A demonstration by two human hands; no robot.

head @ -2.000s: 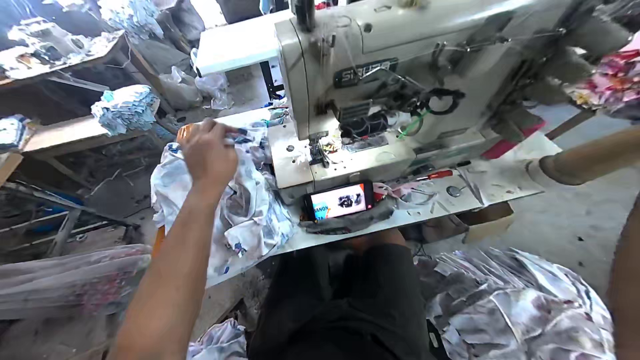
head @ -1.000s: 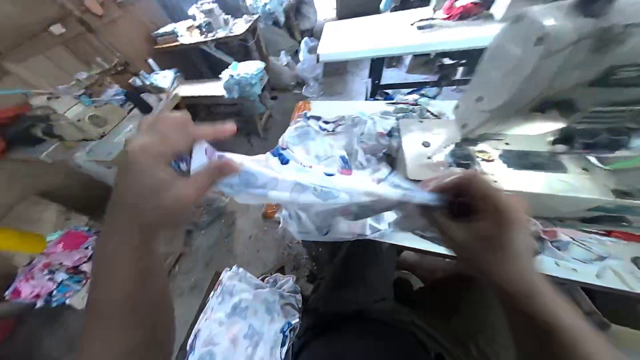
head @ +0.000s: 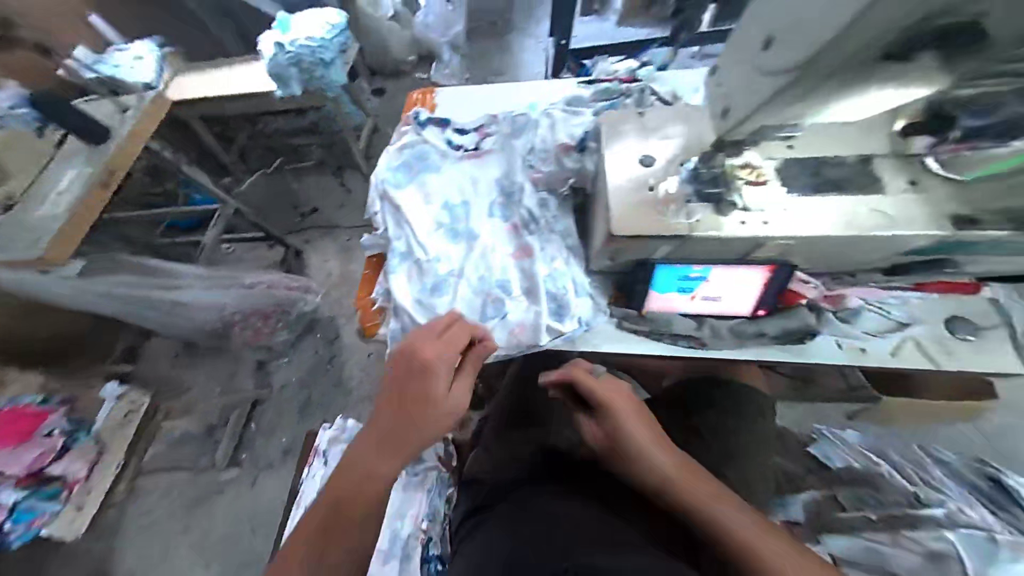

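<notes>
A small white printed garment (head: 480, 232) with a dark neckband lies spread on the white table left of the sewing machine (head: 664, 168). My left hand (head: 436, 376) is at the garment's lower edge, fingers curled together; whether it pinches the cloth cannot be told. Over my lap, just off the table's front edge, my right hand (head: 600, 404) has bent fingers and shows no cloth in it. A phone (head: 716, 288) with a lit screen lies in front of the machine, right of the garment.
Printed cloth pieces (head: 400, 512) are stacked low beside my left leg. More cloth (head: 920, 504) is heaped at the lower right. A red tool (head: 948, 287) lies on the table's right part. A wooden-edged table (head: 104, 184) holding cloth bundles stands at the left.
One second ago both hands held the printed cloth stretched in the air. It now lies on the table, and the hands are lower and closer together.
</notes>
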